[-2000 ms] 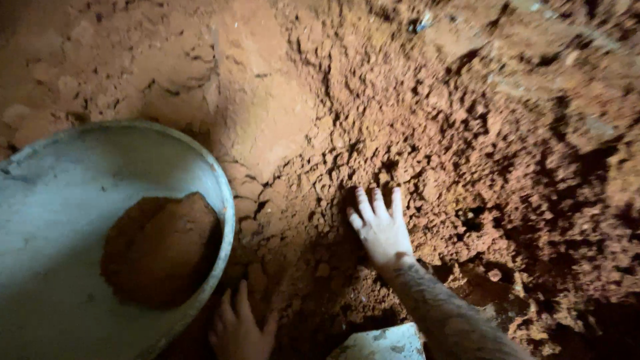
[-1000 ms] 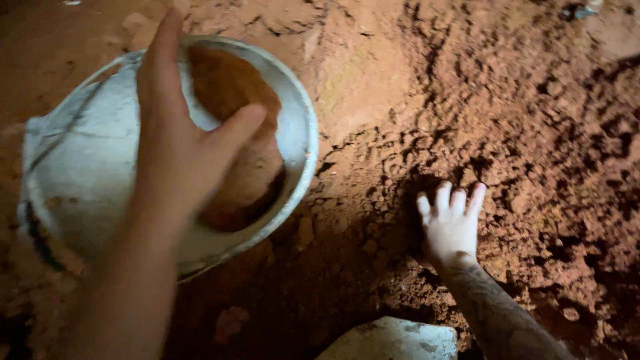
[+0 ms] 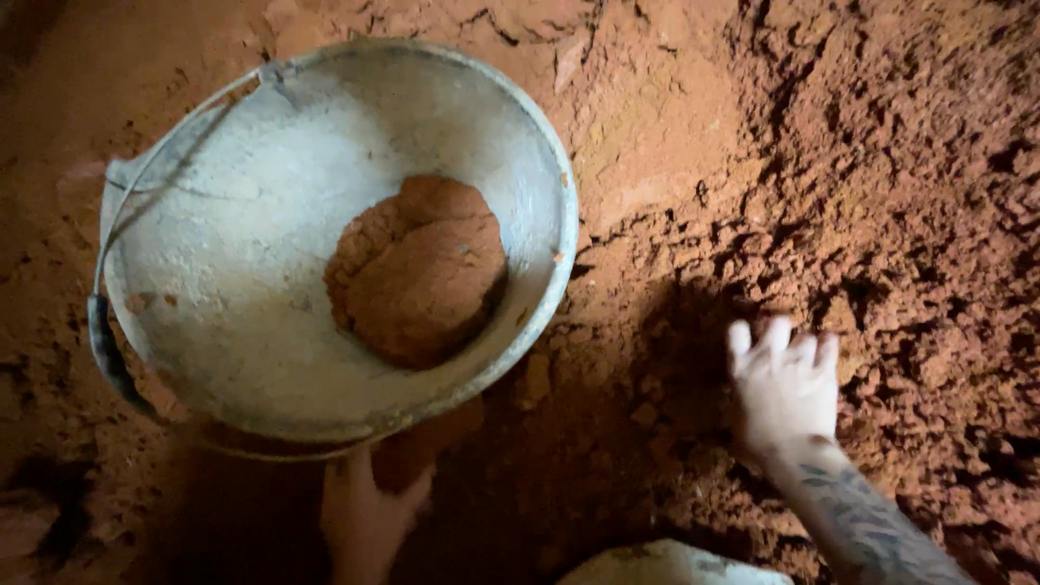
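A pale, dirty bucket (image 3: 244, 268) with a wire handle and dark grip (image 3: 114, 357) lies tilted on the soil at the left, its mouth facing me. Reddish-brown soil (image 3: 422, 276) sits in its bottom. My left hand (image 3: 374, 504) is at the bucket's lower rim, its fingertips hidden beneath or behind it; whether it grips the bucket cannot be told. My right hand (image 3: 784, 390) rests on or just over the loose crumbly soil (image 3: 877, 268) to the right of the bucket, fingers pointing away from me and somewhat bent. No object shows in it.
Smoother, cracked reddish ground (image 3: 650, 138) lies beyond the bucket. A pale, flat-looking object (image 3: 674, 569) with an uneven edge shows at the bottom, between my two arms. Deep shadow covers the ground below the bucket.
My left hand, in front of the bucket's mouth one second ago, is now at its lower rim. The bucket's mouth has turned more toward the camera, showing the inside more fully.
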